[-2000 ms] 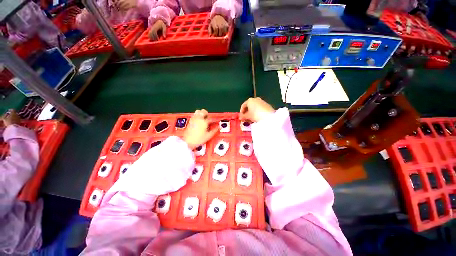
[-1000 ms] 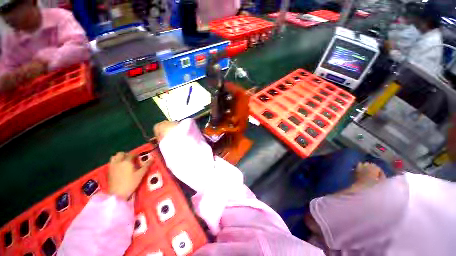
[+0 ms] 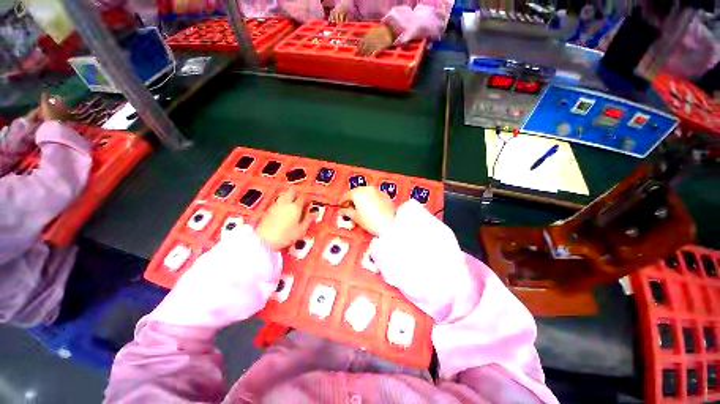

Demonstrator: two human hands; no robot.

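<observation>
An orange-red turnover tray [image 3: 162,264] holds square smartwatch units. Its far row shows dark screens up, several with blue-white marks, such as one unit [image 3: 421,194]. The second row has dark units at its left end. The nearer rows show pale backs with dark round centres, such as this back-up unit [image 3: 335,250]. My left hand [image 3: 283,224] is low over the second row, fingertips beside a pale unit [image 3: 316,211]. My right hand [image 3: 371,210] has its fingertips at the neighbouring pale unit [image 3: 346,221]. The fingers partly hide both units, and no grip is clearly visible.
An orange-brown fixture [image 3: 608,229] stands right of the tray, before another loaded tray [image 3: 649,316]. Beyond are a record sheet [image 3: 525,170] with a blue pen [image 3: 545,158], a grey power supply [image 3: 493,106] and a blue instrument [image 3: 553,118]. A metal upright [image 3: 130,87] rises left; neighbours work around.
The view swung right and came back. The far row's right-hand units, pale backs up earlier, now show lit screens. Both my hands have moved from the far row to the second row.
</observation>
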